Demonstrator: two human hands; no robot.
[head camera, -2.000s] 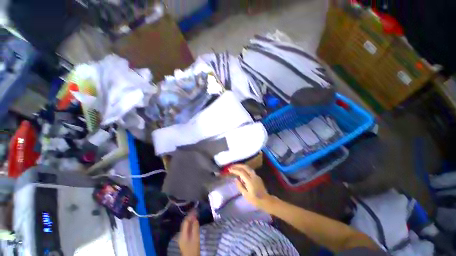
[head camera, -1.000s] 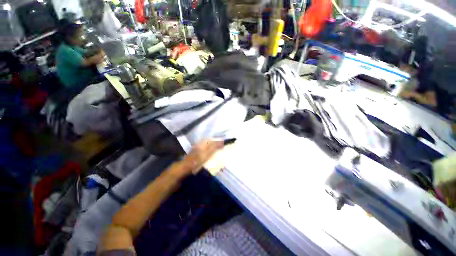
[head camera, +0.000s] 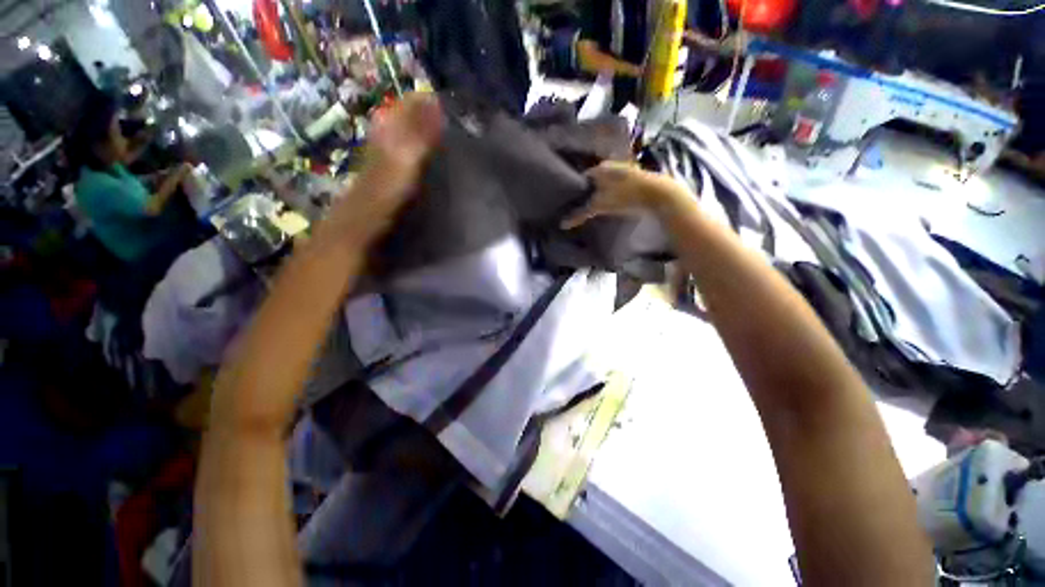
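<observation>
A garment with a dark grey upper part and light grey panels (head camera: 458, 355) crossed by a dark strip hangs over the left end of the white machine table (head camera: 699, 447). My left hand (head camera: 403, 132) is raised and blurred at the top left of the dark grey cloth (head camera: 458, 206); it grips the cloth there. My right hand (head camera: 622, 193) is at the cloth's right side, fingers curled onto its edge, with the fingertips partly hidden in folds.
Striped garments (head camera: 791, 241) are heaped behind the table. The near sewing machine's end (head camera: 974, 493) is at the lower right, another machine (head camera: 894, 103) stands at the back right. A person in green (head camera: 120, 206) sits at the far left. A yellow bottle-like object (head camera: 665, 52) stands behind.
Both hands are now on the garment, which is lifted and spread towards the table's left end. My right hand has come into view. The view has shifted, moving the near machine towards the lower right.
</observation>
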